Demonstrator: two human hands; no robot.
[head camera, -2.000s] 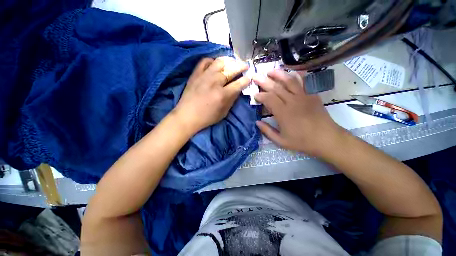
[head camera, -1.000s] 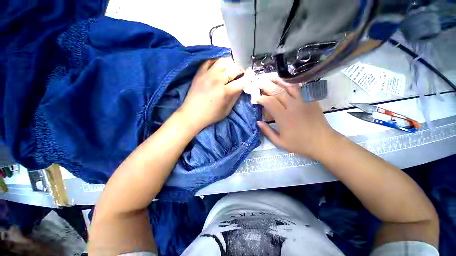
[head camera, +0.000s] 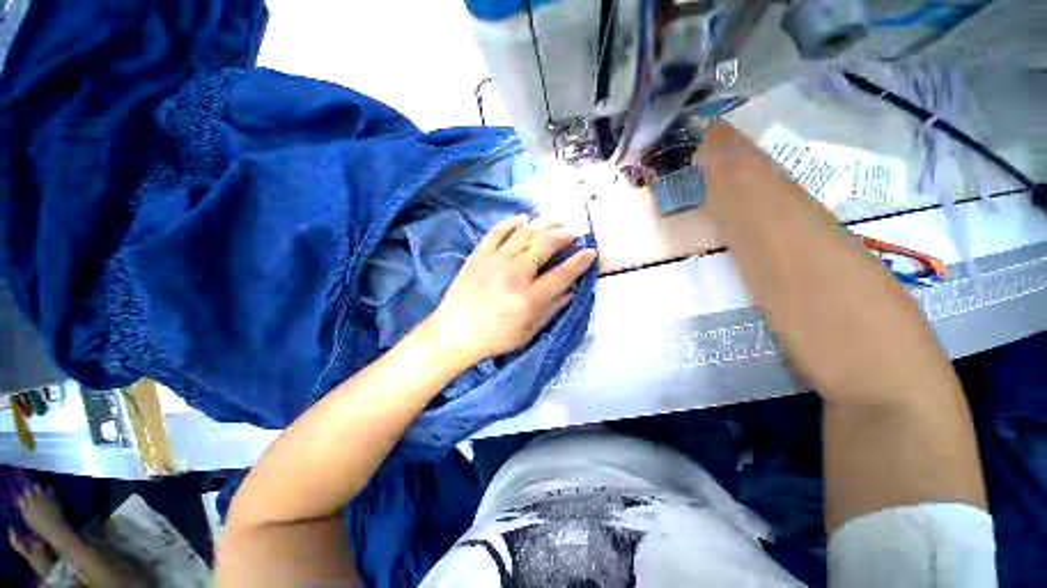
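Observation:
The blue denim garment lies left of the needle, its round opening spread beside the machine. My left hand holds the edge of this opening just below the needle area, its fingertips at the seam. The presser foot and needle area is brightly lit, and the glare hides any label there. My right forearm reaches up past the sewing machine head. My right hand is hidden at the head, so its grip does not show.
White printed labels lie right of the needle. Thread snips are partly behind my right forearm. A dark grey block sits beside the needle. Pale thread waste hangs at the right. Another person's hand shows at lower left.
My right hand has left the needle area and gone up to the machine head. My left hand has moved down along the garment's edge. The view has shifted slightly.

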